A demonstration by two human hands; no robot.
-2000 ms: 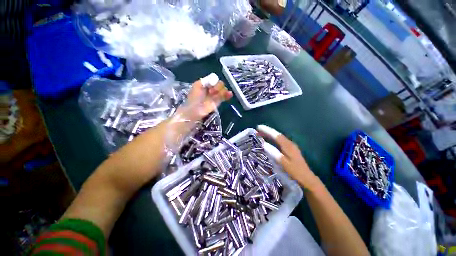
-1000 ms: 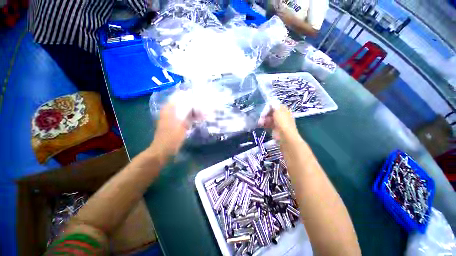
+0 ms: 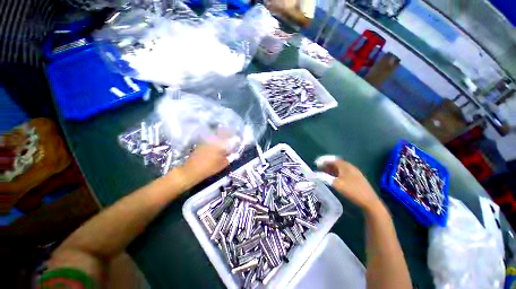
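Observation:
A clear plastic bag (image 3: 198,119) with silver tubes lies left of centre. My left hand (image 3: 208,157) is on its near side with the film bunched at the fingers; the fingertips are blurred. A white tray (image 3: 192,211) in front of me is heaped with metal tubes (image 3: 254,211). My right hand (image 3: 338,175), with white finger cots, is just beyond the tray's right edge and shows nothing in it; its fingers are apart.
A second white tray (image 3: 334,104) of slender silver pieces stands behind. A blue basket (image 3: 389,179) of stems is at right, near a milky bag (image 3: 461,248). A white-filled bag (image 3: 186,56) and blue tray (image 3: 85,104) are far left. A white tray (image 3: 334,265) is nearest me.
My right hand has moved from the bag back to the tray's right side. My left hand stays at the bag, whose near side now lies lower and more closed. The view has shifted.

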